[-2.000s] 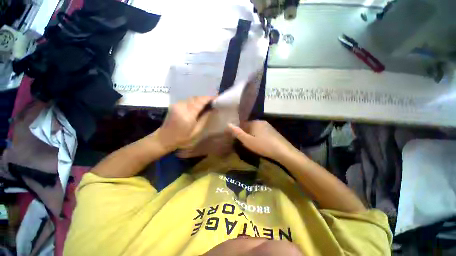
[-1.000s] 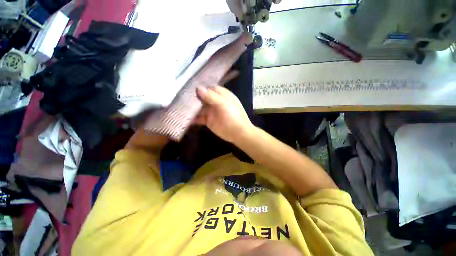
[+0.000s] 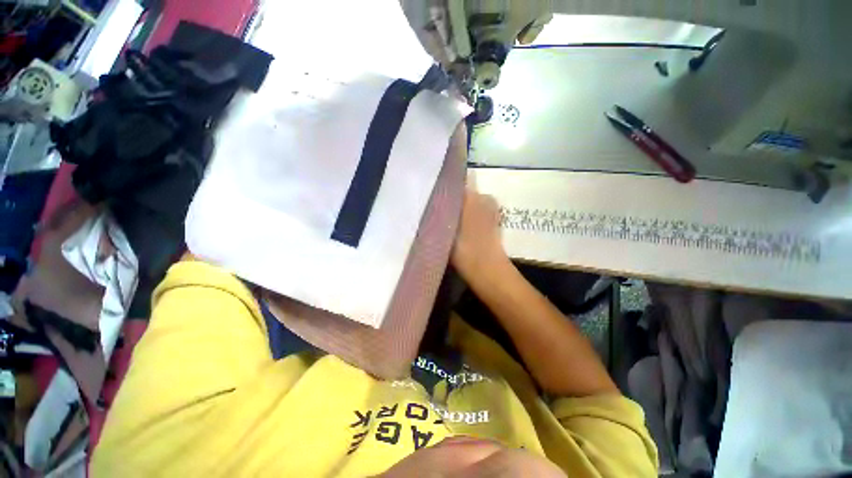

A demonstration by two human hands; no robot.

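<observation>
The white panel (image 3: 271,196) lies spread flat left of the needle and overhangs the table edge toward my lap. A black strip (image 3: 374,159) runs down it. A mauve mesh layer (image 3: 432,252) shows beneath its right and lower edges. The panel's top right corner is at the presser foot (image 3: 475,93). My right hand (image 3: 478,222) is at the panel's right edge, by the table's front; its fingertips are unclear. My left hand is hidden, with only the yellow sleeve showing below the panel's left side.
Red-handled thread snips (image 3: 651,145) lie on the machine bed right of the needle. A printed ruler (image 3: 654,233) runs along the front table edge. A heap of black pieces (image 3: 131,121) is at the left. Mauve pieces (image 3: 65,271) lie below it, and a white panel (image 3: 789,397) is low at the right.
The panel, first bunched and then folded over showing mauve, now lies opened out with its white side up. My left hand has gone out of sight. My right hand has moved right, to the panel's edge.
</observation>
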